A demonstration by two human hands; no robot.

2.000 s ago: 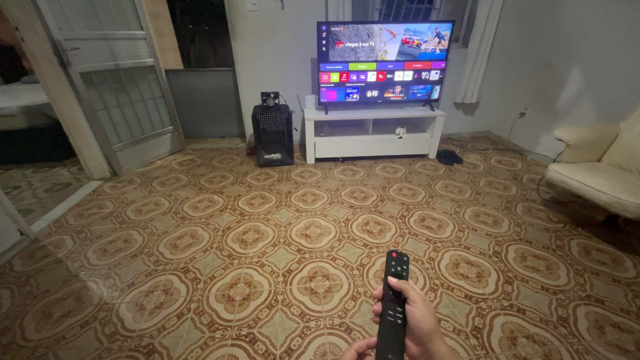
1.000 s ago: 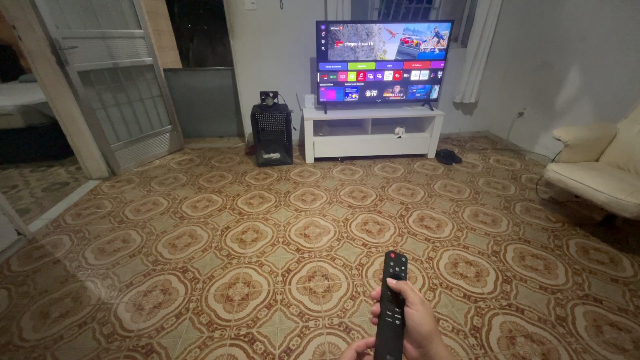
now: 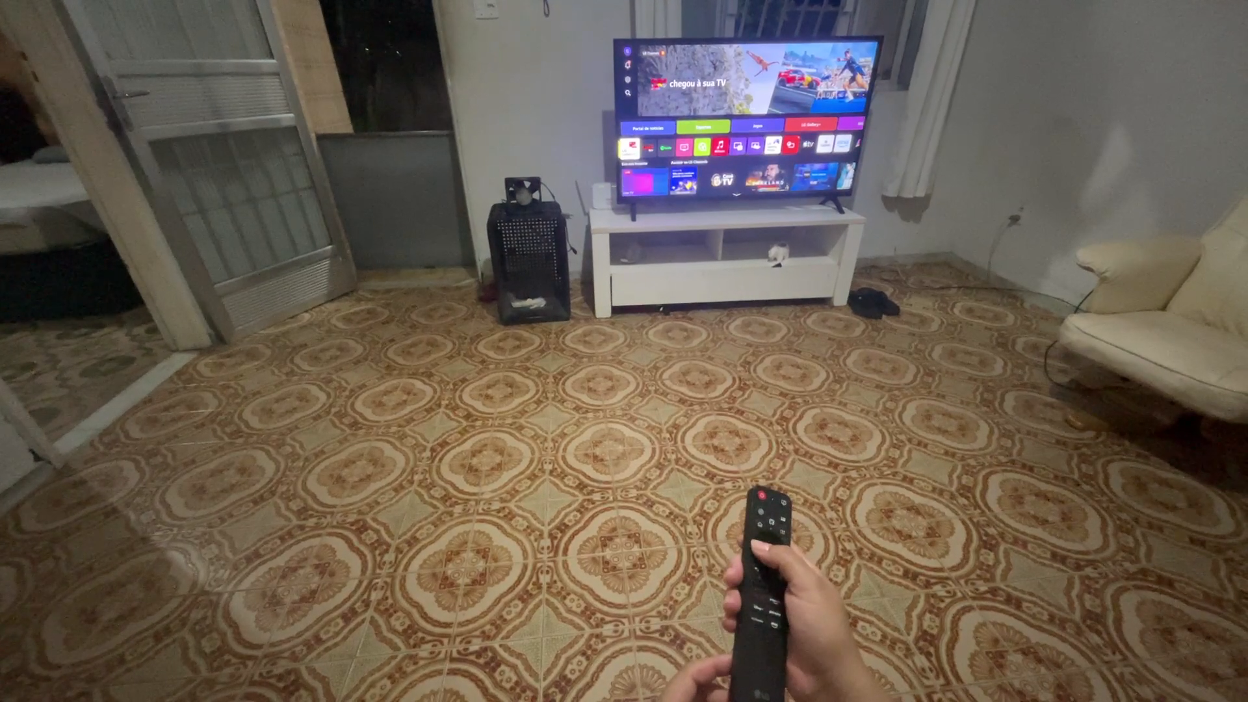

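A black LG remote control [image 3: 762, 595] with a red button at its top end points up and away from me, low and right of centre. My right hand [image 3: 814, 619] is wrapped around it from the right, the thumb lying on its upper middle buttons and fingertips showing at its left edge. At the bottom edge, my left hand [image 3: 700, 680] shows only in part, its fingers against or close beside the remote's lower end; whether it grips is not plain. Across the room, a lit television [image 3: 746, 119] displays a menu of banners, coloured tabs and app tiles.
The television stands on a white TV stand [image 3: 726, 283]. Left of it is a black crate [image 3: 529, 263] with a small device on top. Dark footwear [image 3: 873, 303] and cables lie on the patterned tile floor [image 3: 609, 453]. A cream armchair [image 3: 1160, 336] is at right, an open door [image 3: 229, 175] at left.
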